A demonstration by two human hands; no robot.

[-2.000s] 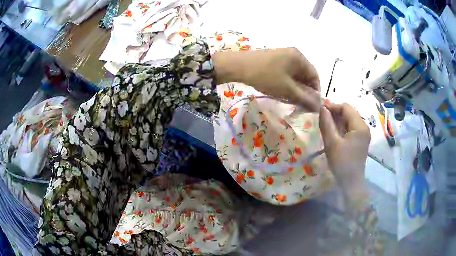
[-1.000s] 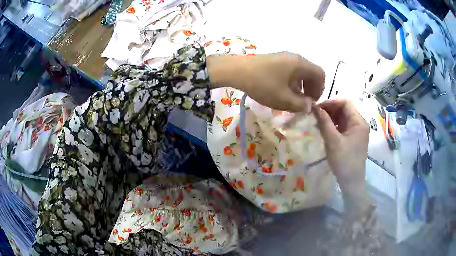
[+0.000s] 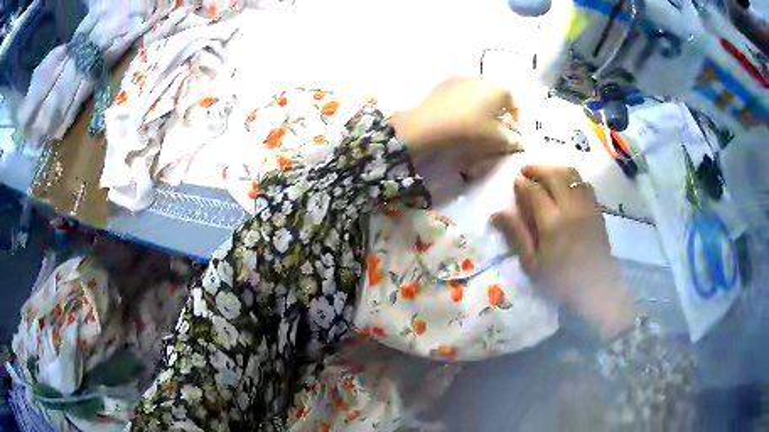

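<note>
A white fabric panel with orange-red flowers (image 3: 455, 304) hangs over the table's front edge towards my lap, with a pale purplish strand or line across it. My left hand (image 3: 464, 126), somewhat blurred, holds the panel's upper part with its fingertips pinched together. My right hand (image 3: 561, 236) is just right of it, fingers curled at the panel's upper right edge. The fingertips of the two hands are a little apart. Glare and blur hide the exact edge between them.
The sewing machine head (image 3: 607, 42) is at the upper right. An orange and black tool (image 3: 615, 143) and blue-handled scissors (image 3: 712, 253) lie right of my hands. Pale floral pieces (image 3: 181, 110) lie on the table at left. A tied floral bundle (image 3: 63, 325) is at lower left.
The view has shifted, so the table and machine appear further left. My hands have moved apart, and my right fingers have curled over. The panel's upper part is now pulled flatter.
</note>
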